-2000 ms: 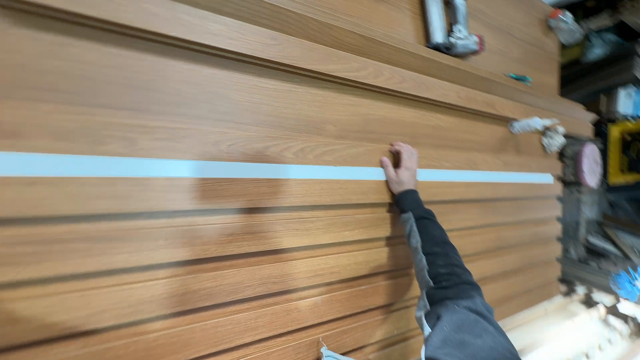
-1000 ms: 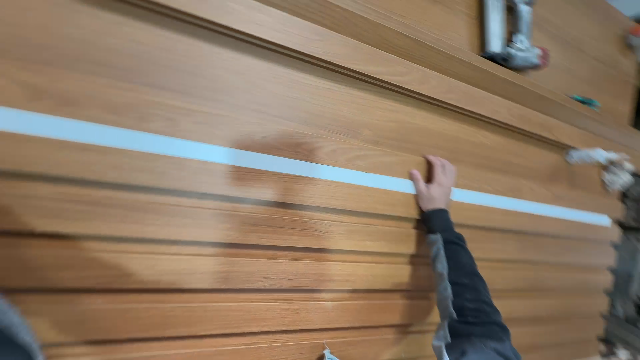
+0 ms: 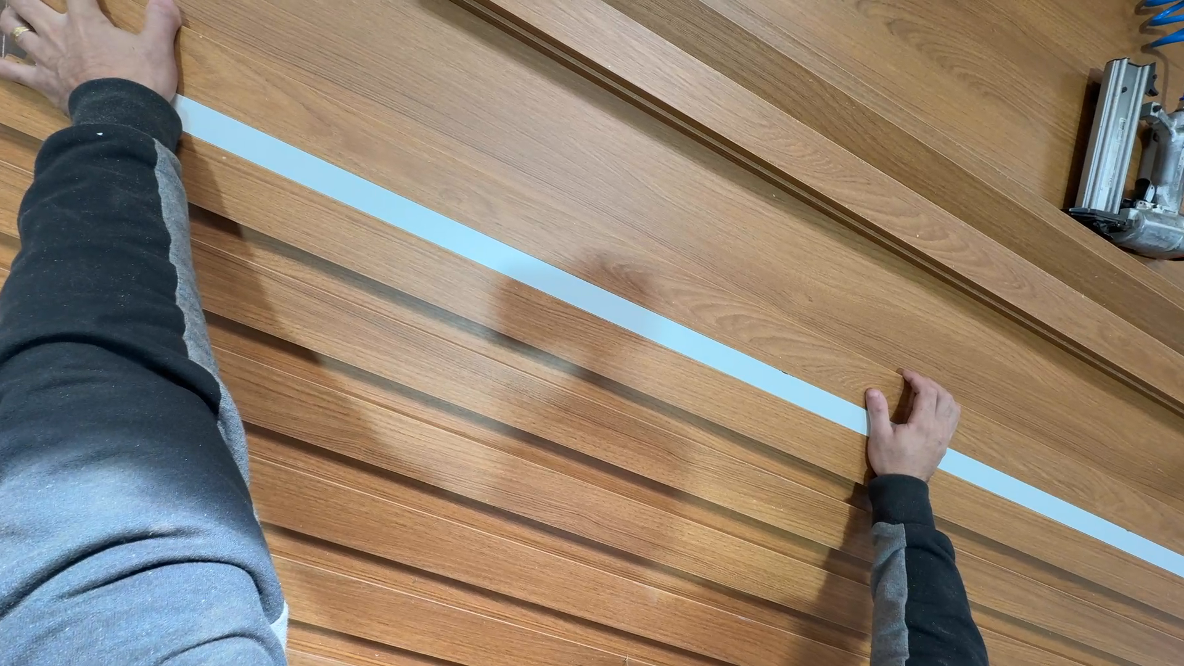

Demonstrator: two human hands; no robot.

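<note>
A long white strip [image 3: 592,298] runs diagonally across wood-grain boards. At the upper left, my left hand [image 3: 102,46], with a ring on one finger, lies spread at the strip's visible end, over the board's edge. My right hand [image 3: 914,427] rests across the strip at the right, thumb and fingers curved, the fingertips on the wood-grain board [image 3: 703,222] above it. Whether its fingers grip the strip or only press on it, I cannot tell. The strip continues beyond this hand to the right edge of the view.
A metal pneumatic nailer or stapler [image 3: 1124,166] lies on the wood-grain surface at the upper right, near a blue coiled hose [image 3: 1164,20]. A raised wood-grain rail [image 3: 832,166] runs above the strip. Several grooved boards [image 3: 444,416] lie side by side below it.
My left hand has come into view at the upper left, on the board by the strip. My right hand stays on the strip. The view has shifted left and turned.
</note>
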